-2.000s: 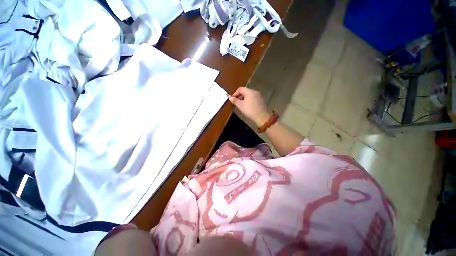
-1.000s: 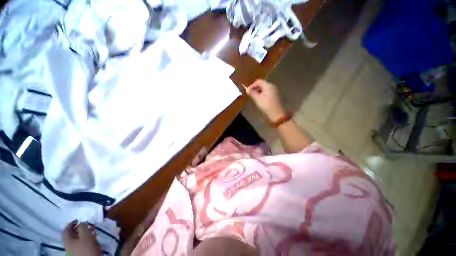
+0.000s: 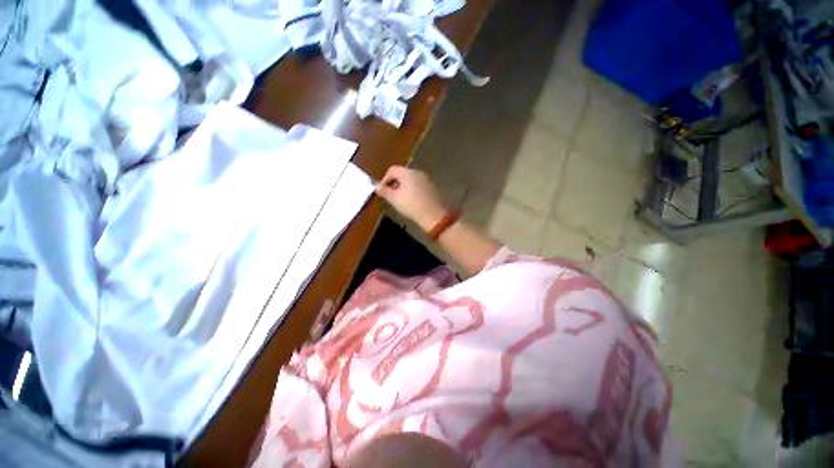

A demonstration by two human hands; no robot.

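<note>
A white garment (image 3: 197,247) lies spread on the brown table (image 3: 315,315), with a thin dark line beside its near edge and a navy band (image 3: 119,445) at its lower end. My right hand (image 3: 407,194), with a reddish bracelet, is at the garment's right corner. Thumb and fingertips are closed on the corner at the table's edge. Whether a tool is inside the fist cannot be told. My left hand is not in the picture.
Crumpled white garments (image 3: 114,82) with dark patches lie at the upper left. A bundle of white strips (image 3: 393,50) with a printed tag lies at the table's far edge. A blue bin (image 3: 663,46) and metal frame (image 3: 704,215) stand on the tiled floor.
My left hand, over the garments at the lower left one second ago, has gone out of view. My right fingertips now meet the garment corner. The camera view has shifted.
</note>
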